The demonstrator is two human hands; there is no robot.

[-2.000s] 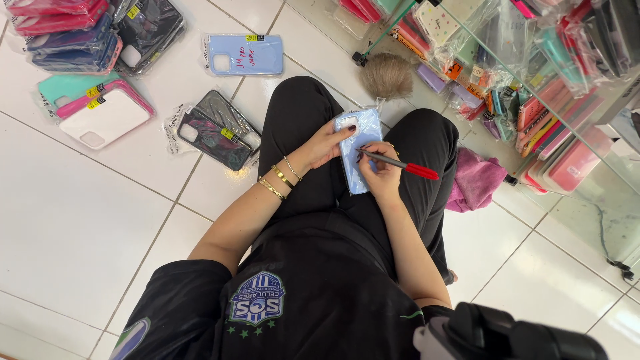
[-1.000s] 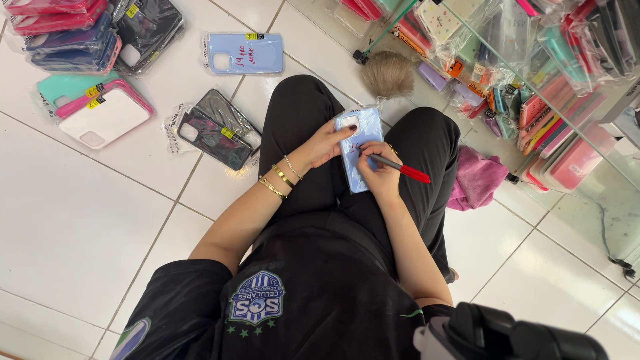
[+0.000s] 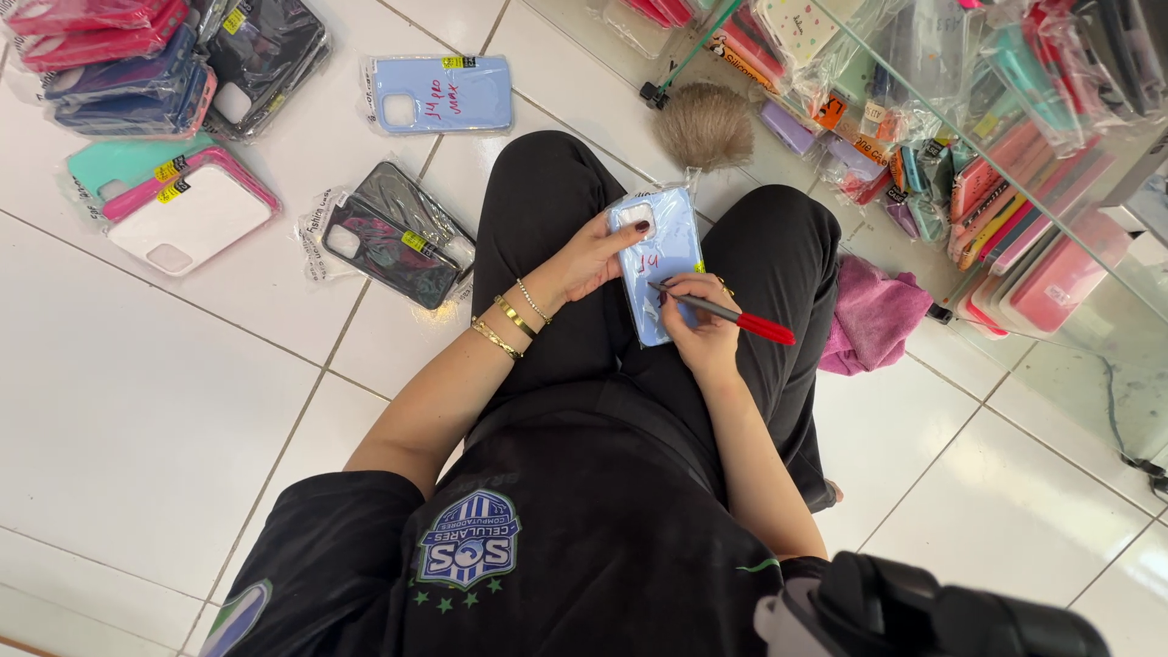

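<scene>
A light blue phone case in a clear plastic sleeve rests tilted over my lap. My left hand grips its upper left side, thumb beside the camera cutout. In my right hand is a red and grey marker, its tip at the sleeve just below fresh red writing. The fingers of that hand lie against the sleeve's lower right side. On the floor ahead, a second bagged light blue case bears red handwriting. Bagged black cases lie to the left of my knee.
Bagged red, blue and black cases are piled at the upper left, above white, pink and green ones. A glass shelf unit full of cases stands at right. Near it are a furry brown object and a pink cloth.
Red writing now shows on the case between my hands. My right hand and the marker have shifted slightly down along it. My left hand keeps its hold.
</scene>
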